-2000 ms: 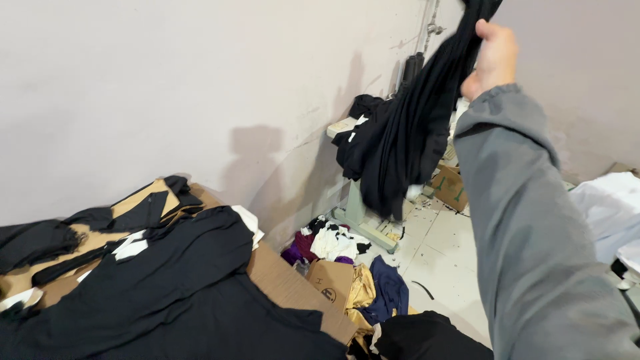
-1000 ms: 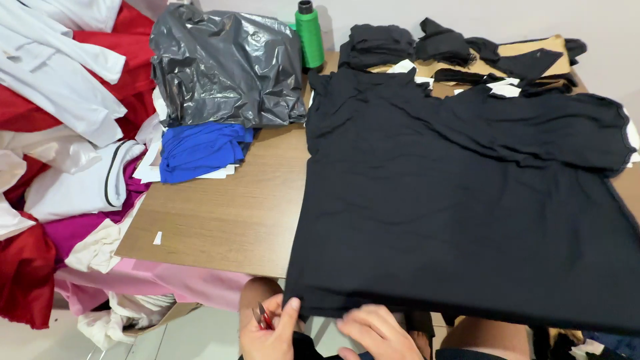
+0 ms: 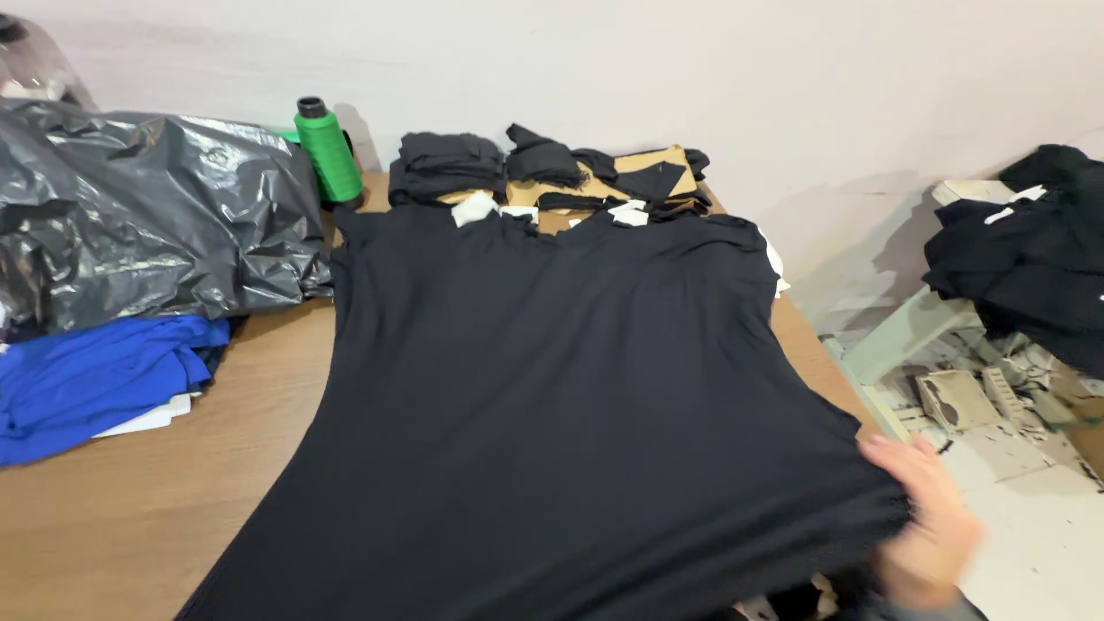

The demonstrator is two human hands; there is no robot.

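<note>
A black fabric garment [image 3: 552,371] lies spread over the wooden table [image 3: 267,388], its lower part stretched toward the bottom of the view. At the lower right, my right hand [image 3: 927,517] grips the garment's corner beyond the table's edge; it is slightly blurred. My left hand is outside the view, and the garment's lower left part runs off the bottom edge.
A grey plastic bag [image 3: 155,216] and a folded blue fabric [image 3: 112,371] lie at the left. Behind stand a green thread cone [image 3: 328,155] and folded black fabric pieces [image 3: 448,164]. More black fabric [image 3: 1035,250] hangs at the right above a littered floor [image 3: 1026,526].
Both hands were by the garment's near edge a second ago; my right hand now holds its corner farther right, and the left has left the view. The view has swung right since then.
</note>
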